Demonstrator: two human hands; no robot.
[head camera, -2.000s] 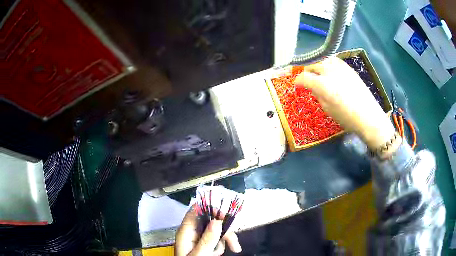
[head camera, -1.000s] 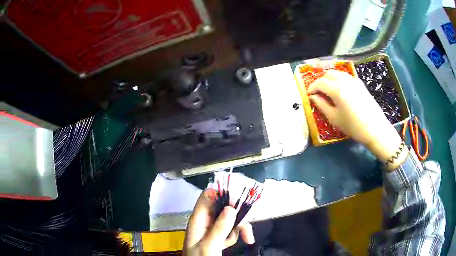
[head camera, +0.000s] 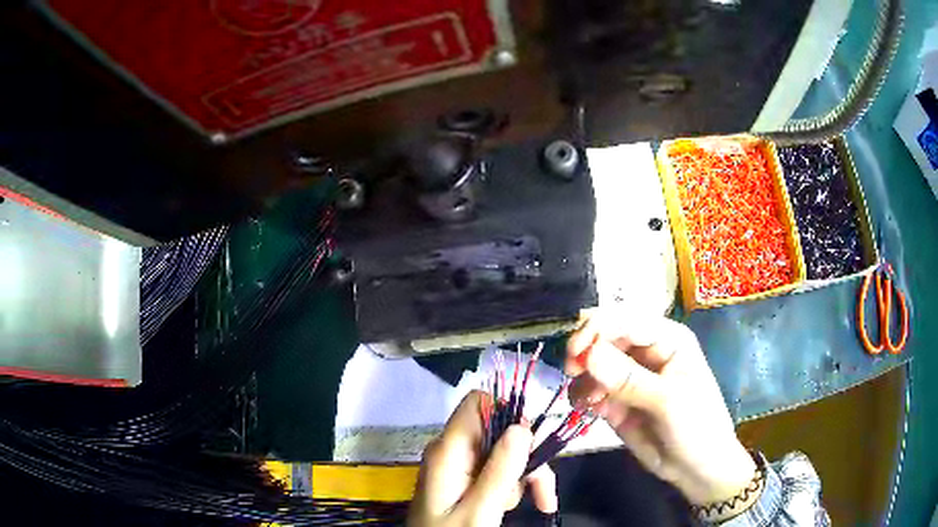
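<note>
My left hand (head camera: 478, 463) is shut on a fistful of black cable leads (head camera: 550, 445) at the bottom centre. Their red and black inner cores fan out upward, some with red sleeves on them. My right hand (head camera: 658, 407) is just right of the leads, thumb and fingertips pinched together on a small orange-red sleeve (head camera: 582, 359) close to the core ends. Whether the sleeve touches a core cannot be told. The red sleeve box (head camera: 732, 218) is behind and to the right, beside the black sleeve box (head camera: 820, 206).
The dark press with its red plate (head camera: 339, 62) hangs overhead, its dark block (head camera: 463, 278) behind the leads. A large cable bundle (head camera: 123, 437) and pale metal chute (head camera: 67, 293) are at left. Orange scissors (head camera: 882, 311) lie right of the boxes. White paper (head camera: 396, 407) lies at the bench edge.
My right hand has left the red sleeve box and come down-left to the leads, with a sleeve in its fingertips. My left hand keeps its hold on the leads. The view has shifted.
</note>
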